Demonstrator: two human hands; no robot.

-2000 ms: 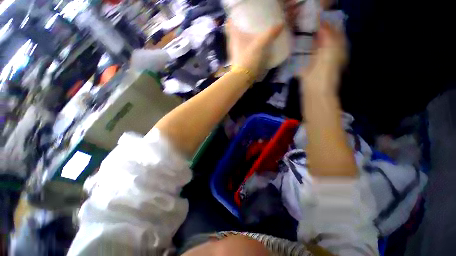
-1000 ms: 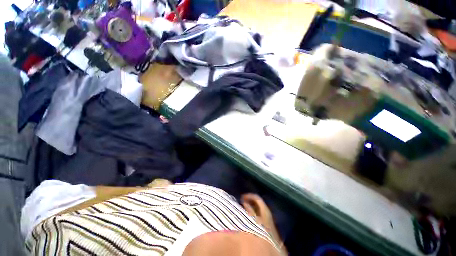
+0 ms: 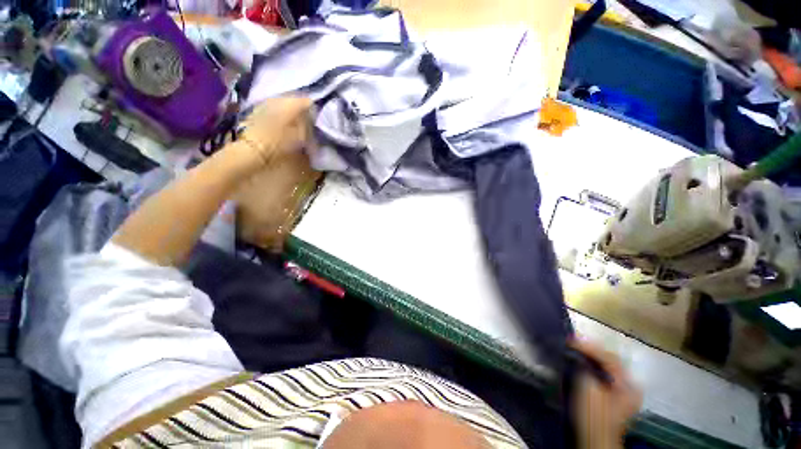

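Observation:
A garment (image 3: 386, 114), pale grey with dark trim, lies bunched on the white sewing table. Its dark sleeve or leg (image 3: 514, 237) stretches toward the table's front edge. My left hand (image 3: 285, 127) grips the pale part at the garment's left side; its fingertips are partly hidden by cloth. My right hand (image 3: 606, 386) is blurred at the lower right and holds the end of the dark sleeve or leg. The beige sewing machine head (image 3: 694, 228) stands to the right of the garment, with no cloth visible under it.
The table has a green front edge (image 3: 395, 311). A purple device with a round face (image 3: 162, 74) stands at the upper left. An orange piece (image 3: 556, 116) lies behind the machine plate. Dark and grey garments (image 3: 255, 307) hang at the left, near a red tool (image 3: 314, 279).
The view has shifted. Both hands, low or out of sight a second ago, now hold the garment, which is spread wider, its dark sleeve or leg pulled out to the right.

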